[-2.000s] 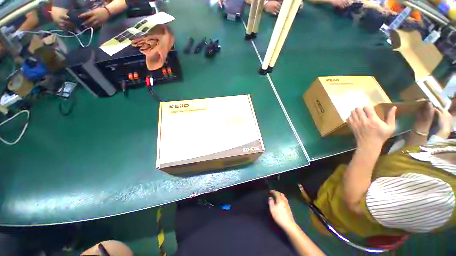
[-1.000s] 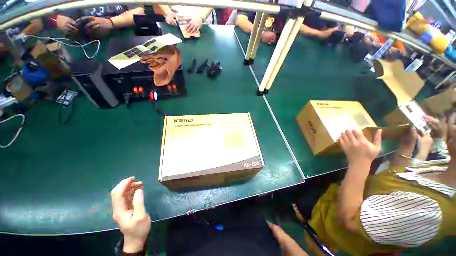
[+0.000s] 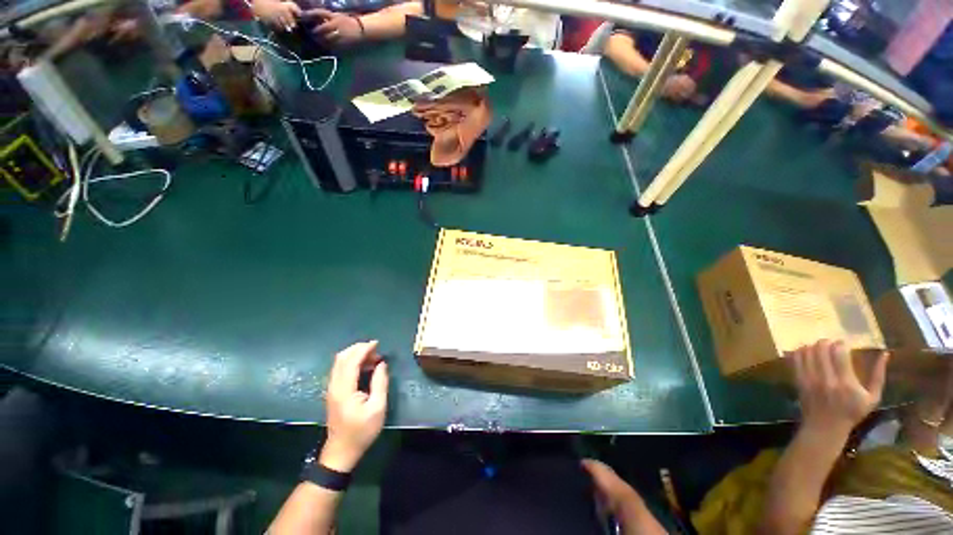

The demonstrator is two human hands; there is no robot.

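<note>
A closed tan retail carton (image 3: pixel 523 308) lies flat on the green bench (image 3: pixel 240 293) in front of me, its printed face up with glare on it. My left hand (image 3: pixel 355 402) is at the bench's front edge, left of the carton and not touching it. Its fingers are loosely curled and it holds nothing that I can see. My right hand (image 3: pixel 617 491) is low in the picture, below the bench edge beside my lap. It is partly cut off and its fingers are hard to make out.
A neighbour's hand (image 3: pixel 836 387) rests on a second tan carton (image 3: pixel 773 313) at the right, near an open carton (image 3: pixel 925 313). Rack posts (image 3: pixel 705 136) stand beyond the seam. A black test unit (image 3: pixel 387 157), black speaker (image 3: pixel 324 146) and white cables (image 3: pixel 125 199) are at far left.
My left hand came into view a second ago and stays by the bench edge. The view has turned left, so the carton appears further right. The carton remains closed on the bench.
</note>
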